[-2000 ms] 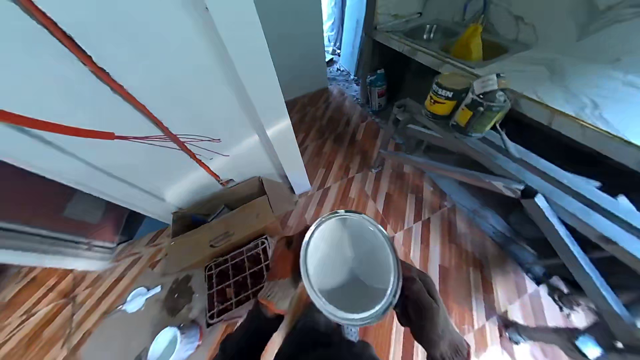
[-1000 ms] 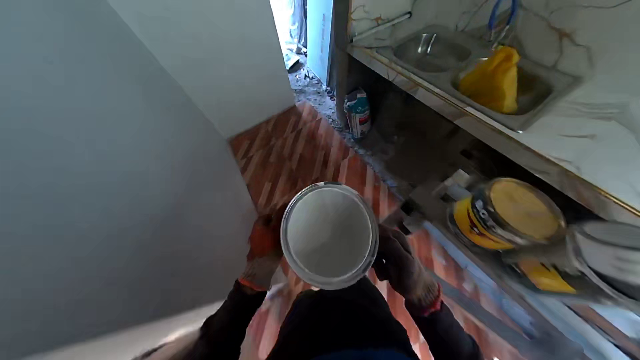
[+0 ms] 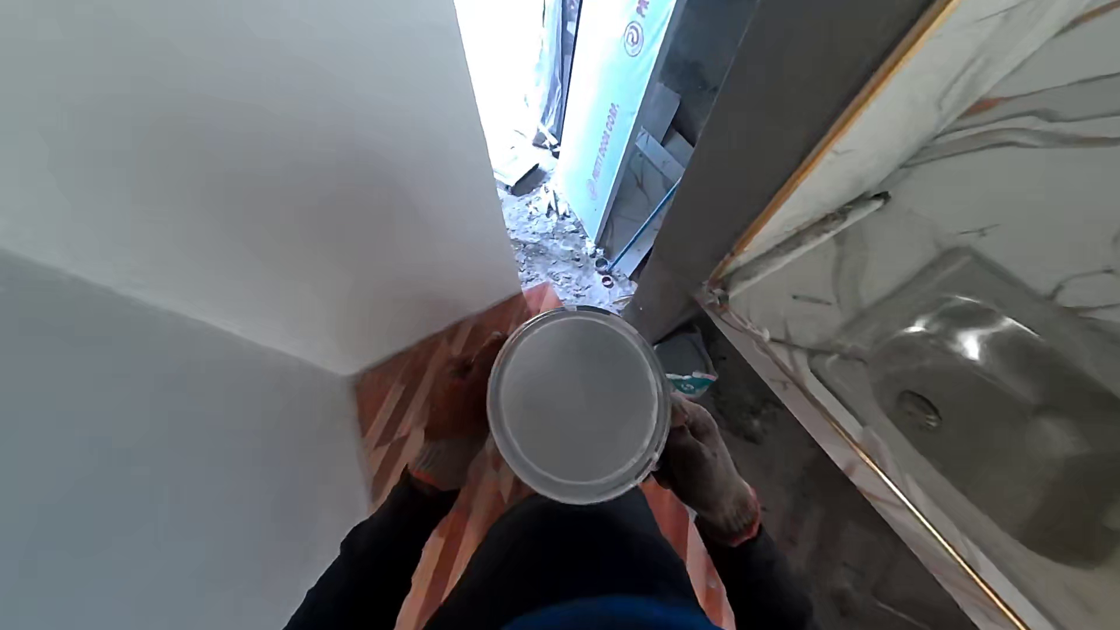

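Note:
A round metal can (image 3: 578, 405) with a pale grey top is held upright in front of my body, between both hands. My left hand (image 3: 457, 411), in a work glove with an orange cuff, grips its left side. On the right side, my right hand (image 3: 704, 464), gloved too, holds the can near its rim. The fingers of both hands are partly hidden behind the can. Whether the pale round surface is a lid or the contents, I cannot tell.
A doorway onto rubble-strewn ground (image 3: 564, 241) lies ahead, with a wrapped panel (image 3: 612, 114) standing in it. Pale walls (image 3: 262, 175) rise at left. A marble-patterned counter with a steel sink (image 3: 989, 411) runs along the right, and a bag (image 3: 687, 359) stands on the floor by the doorway.
The view has moved a long way toward the doorway; the cardboard box, paint cans and metal bars seen earlier are out of view. Both hands keep hold of the can.

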